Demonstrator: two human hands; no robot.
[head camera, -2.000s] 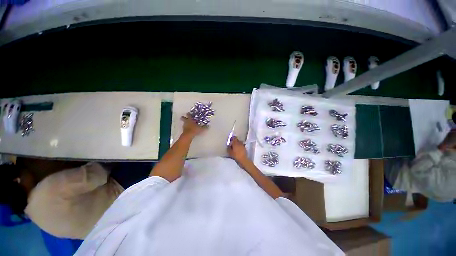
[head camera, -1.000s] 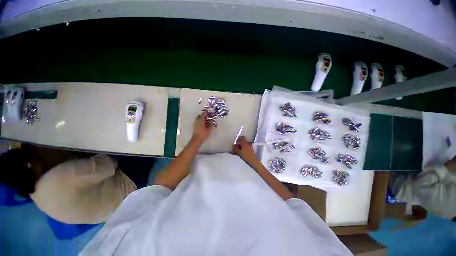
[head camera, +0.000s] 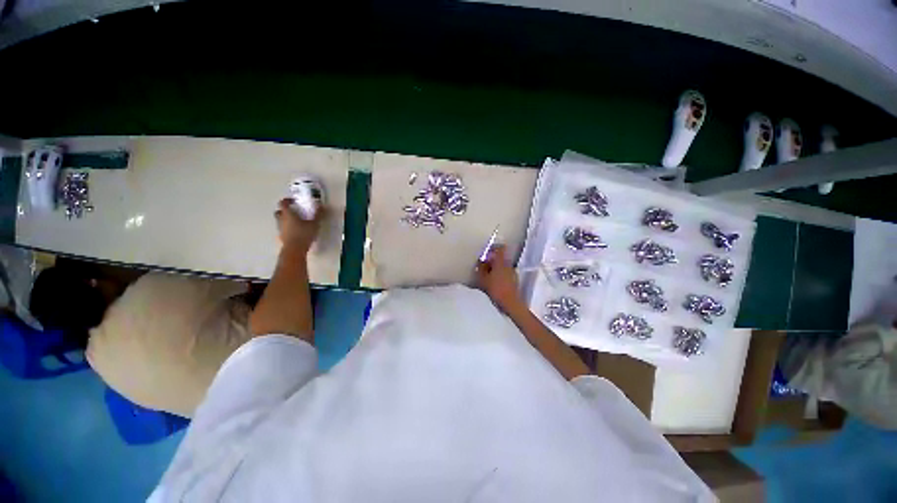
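My left hand (head camera: 298, 222) is shut on a white handheld device (head camera: 308, 195) over the left beige board; its rounded head shows beyond my fingers and its handle is hidden. My right hand (head camera: 498, 272) holds a thin white pen-like tool (head camera: 490, 243) at the right edge of the middle beige board (head camera: 393, 257). A loose pile of small shiny plated parts (head camera: 436, 199) lies on the middle board, between my hands and farther back.
A white sheet (head camera: 615, 288) on the right holds several heaps of plated parts. Several white devices (head camera: 686, 128) lie on the green surface at the back right. A bent-over person (head camera: 167, 334) is at the left. A cardboard carton (head camera: 749, 393) stands below right. A slanting bar crosses the right.
My left hand has left the plated parts, moved left and taken hold of the device on the left board. My right hand still holds the tool. The view has shifted.
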